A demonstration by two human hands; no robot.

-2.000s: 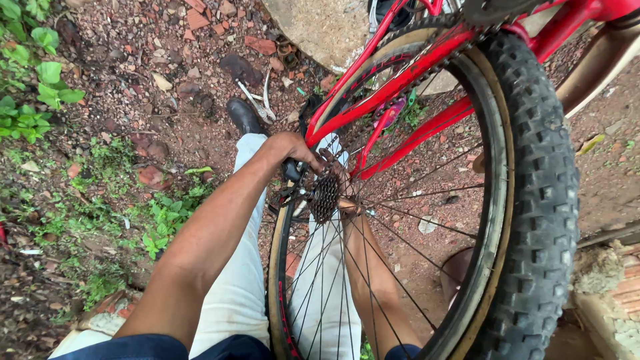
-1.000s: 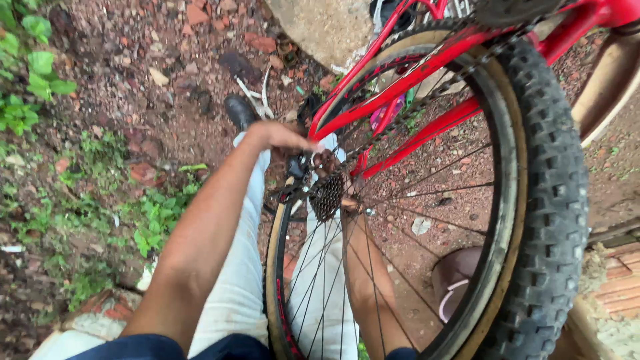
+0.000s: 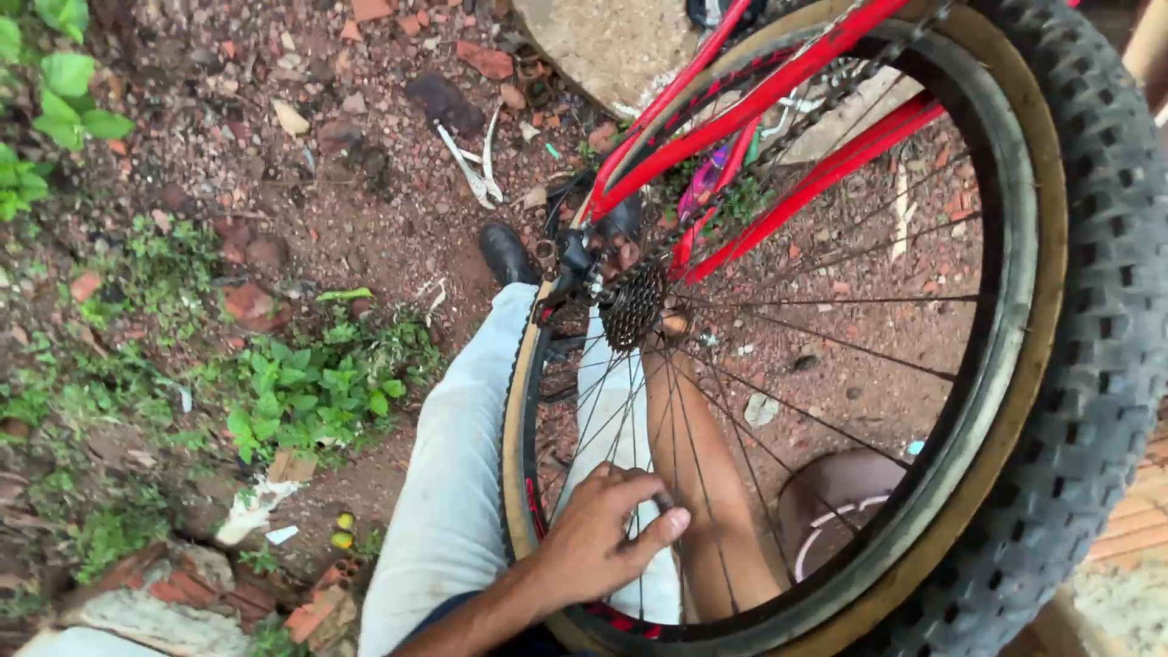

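My left hand (image 3: 616, 531) is over the near part of the bicycle's rear wheel (image 3: 1049, 301), away from the hub. Its thumb and bent index finger are apart, and the index fingertip looks dark. Behind the spokes, my right forearm reaches up to the black cassette (image 3: 634, 306). My right hand (image 3: 673, 326) is around the rear hub, mostly hidden by cassette and spokes, with some fingers showing beyond it. A black rear derailleur (image 3: 575, 260) sits beside the cassette at the end of the red frame (image 3: 748, 114). The chain (image 3: 849, 78) runs to the upper right.
Locking pliers (image 3: 474, 169) lie on the stony ground beyond my shoe (image 3: 506, 254). A brownish bucket (image 3: 835, 511) stands behind the wheel at lower right. A concrete slab (image 3: 607, 46) is at the top, green plants (image 3: 306, 392) grow at left, and broken bricks (image 3: 173, 593) lie at lower left.
My left hand has left the derailleur and cassette area and come back toward me, over the near side of the wheel. My right hand has stayed at the hub.
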